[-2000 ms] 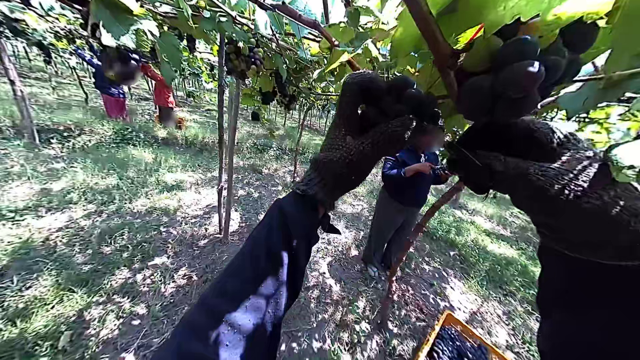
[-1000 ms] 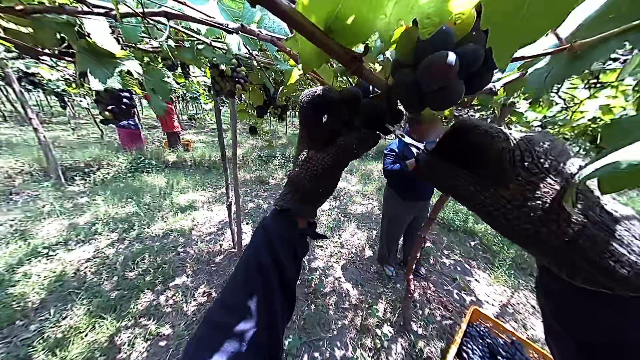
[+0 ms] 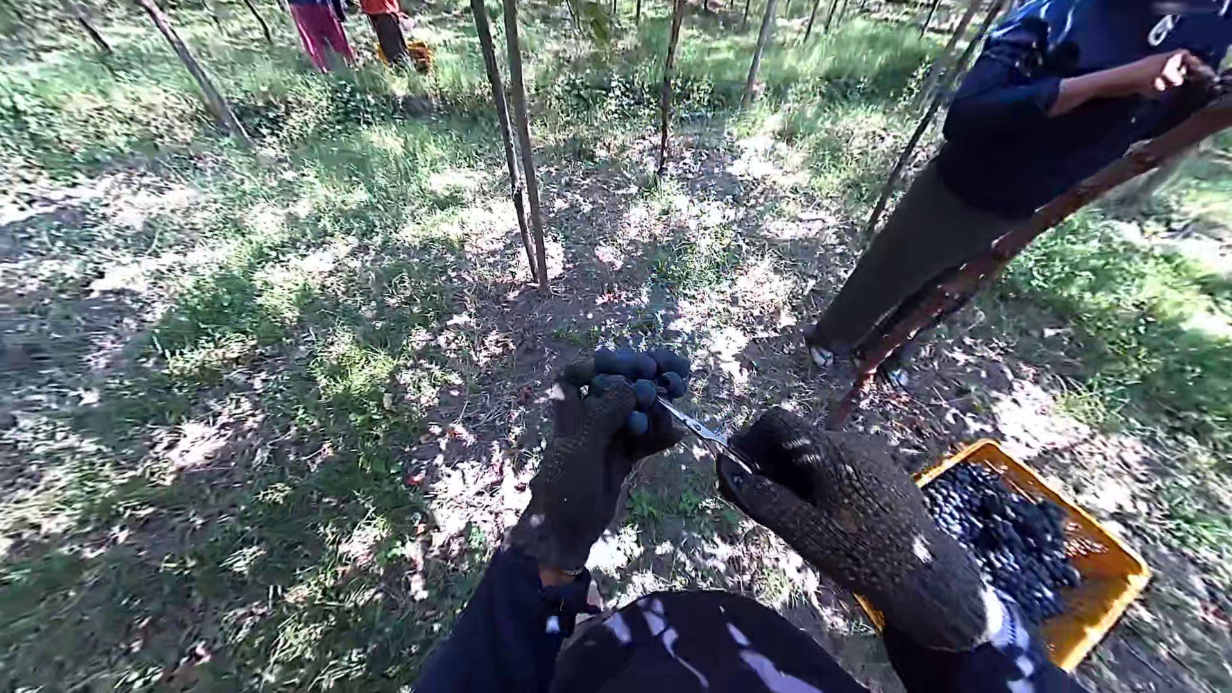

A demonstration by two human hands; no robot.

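A small bunch of dark grapes (image 3: 635, 371) rests in my left hand (image 3: 587, 462), which wears a dark knit glove and holds the bunch low in front of my body. My right hand (image 3: 837, 510), gloved alike, grips small metal snips (image 3: 707, 433). Their blade tips reach the right side of the bunch; whether they touch a stem is too small to tell. To the right of my right hand, a yellow plastic crate (image 3: 1107, 606) on the ground holds many dark grapes (image 3: 1001, 539).
A leaning vine trunk (image 3: 972, 274) rises at the right, with a co-worker in dark clothes (image 3: 1001, 135) standing behind it. Thin posts (image 3: 525, 144) stand ahead. Two more people (image 3: 322, 34) are far off at the upper left, near an orange container (image 3: 419, 56).
Both hands have come down from the hanging grapes under the leaves, and my left hand now holds a bunch. The view has tilted strongly downward, showing more of the crate.
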